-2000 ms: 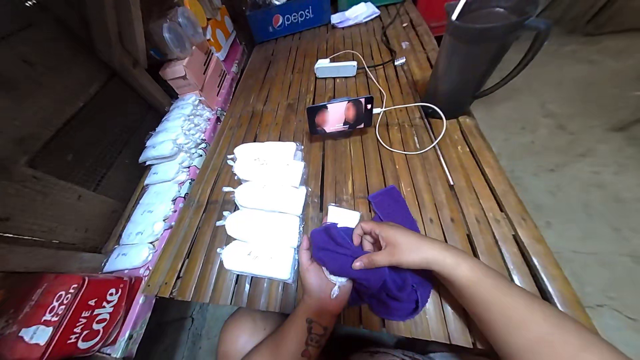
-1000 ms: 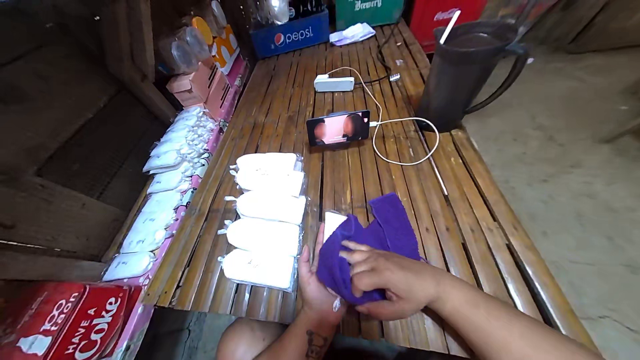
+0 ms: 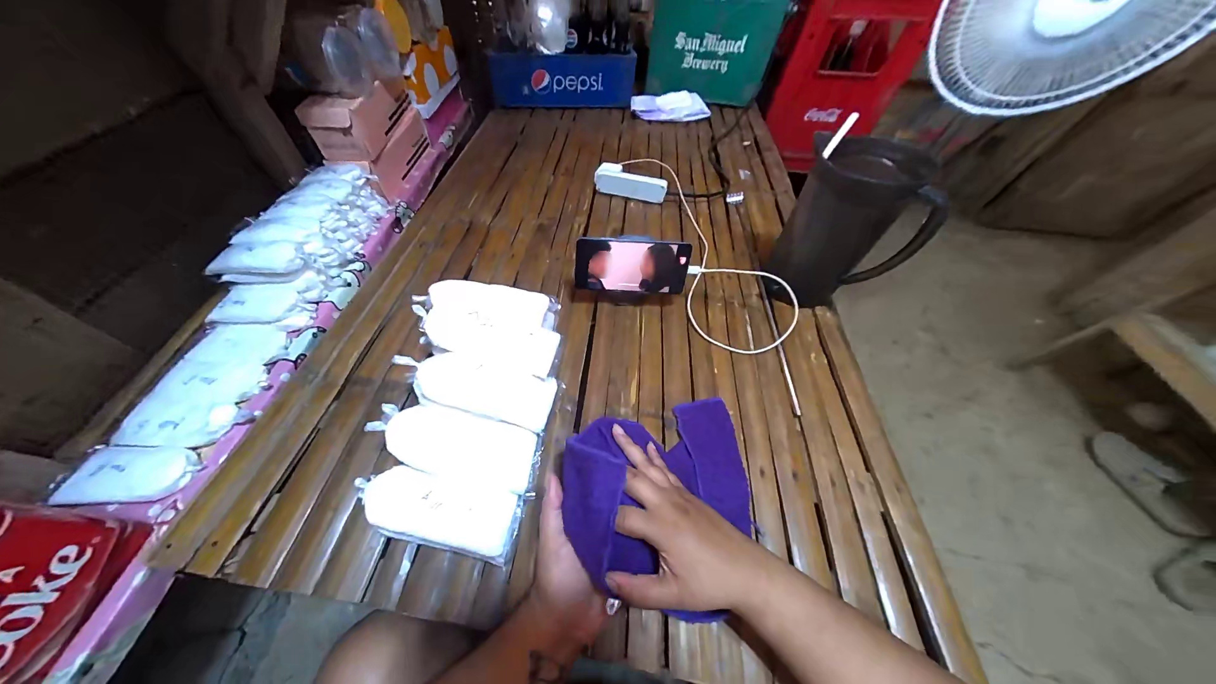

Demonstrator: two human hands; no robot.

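A purple cloth [image 3: 594, 494] lies folded over my left hand [image 3: 560, 560], which supports it from below and the left. My right hand [image 3: 679, 537] rests on top, its fingers spread over the cloth and its thumb at the lower edge. Between the palms a small clear plastic tip [image 3: 613, 605] pokes out; whatever else the cloth covers is hidden. More of the cloth spreads on the bamboo slat table [image 3: 655, 370] to the right. Several white-filled clear plastic bags [image 3: 461, 451] with knotted ends lie in a column left of my hands.
A phone [image 3: 634, 266] on a stand, its cable, and a white power bar [image 3: 631, 182] are ahead. A dark pitcher [image 3: 855, 218] stands at the right edge. More filled bags [image 3: 190, 380] line the left shelf. Crates [image 3: 562, 80] stand at the far end; a fan [image 3: 1064, 47] is upper right.
The cloth, bunched in my hands two seconds ago, is now spread flatter over my left hand. My right hand has moved from pinching it to lying across it. A white card-like piece beside it is now out of sight.
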